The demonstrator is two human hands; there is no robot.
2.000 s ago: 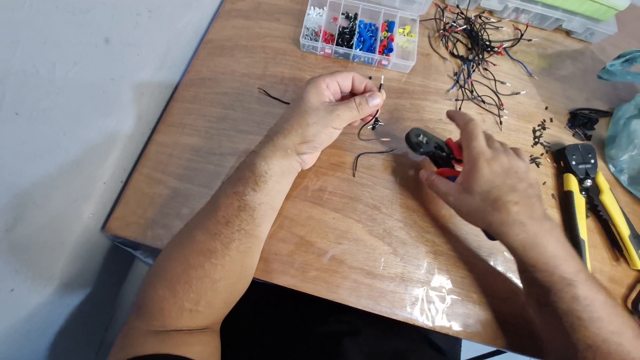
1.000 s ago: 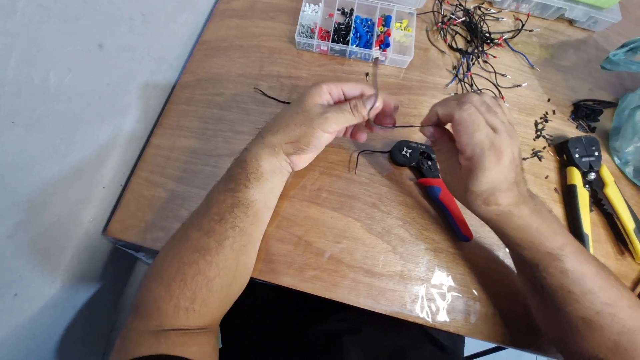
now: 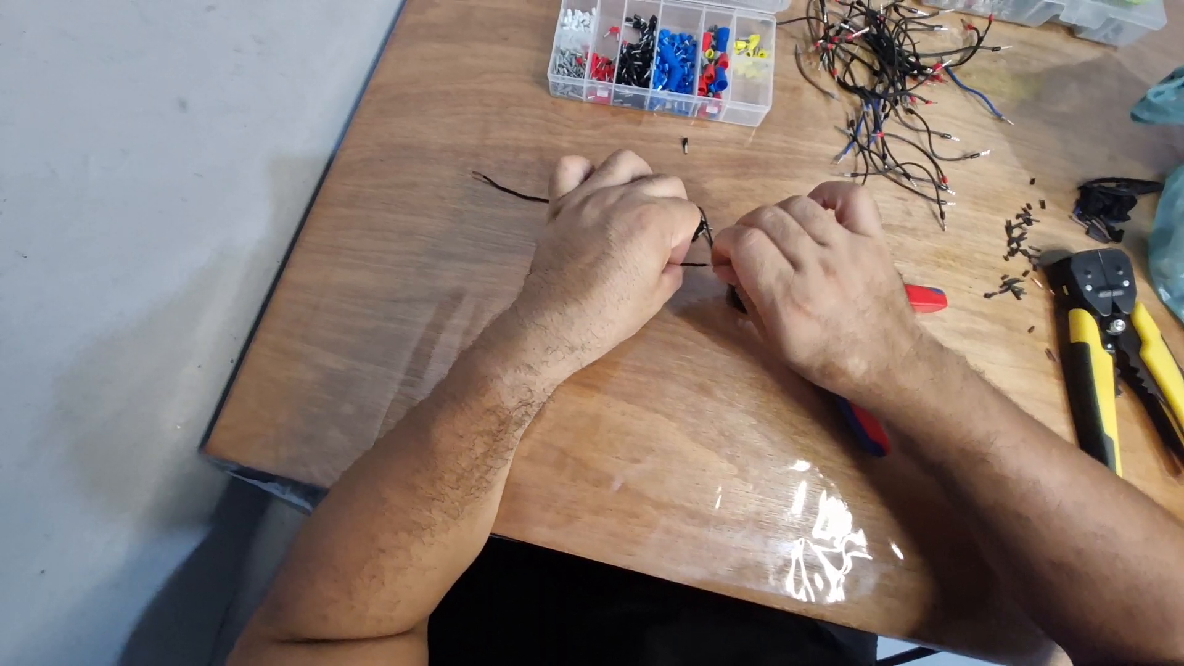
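A thin black wire (image 3: 692, 265) runs between my left hand (image 3: 615, 236) and my right hand (image 3: 809, 273), each with its fingers closed on it. Part of a crimping tool with red and blue handles (image 3: 865, 427) shows from beneath my right hand; its head is mostly hidden. Another black wire (image 3: 509, 190) lies on the table and passes behind my left hand. Beyond my hands lies a small black ferrule (image 3: 685, 145), in front of a clear compartment box (image 3: 661, 109) of white, grey, red, black, blue and yellow ferrules.
A tangle of ferruled wires (image 3: 888, 92) lies at the back right. Yellow-and-black wire strippers (image 3: 1101, 314) rest at the right, near scattered black bits (image 3: 1017, 236), a black bundle (image 3: 1105, 203) and a bluish-green plastic bag (image 3: 1167, 240). The wooden table's left edge (image 3: 305, 227) borders the floor.
My right hand held the crimping tool two seconds ago and let it go by one second ago. Both hands have since turned knuckles up, with the wire between them.
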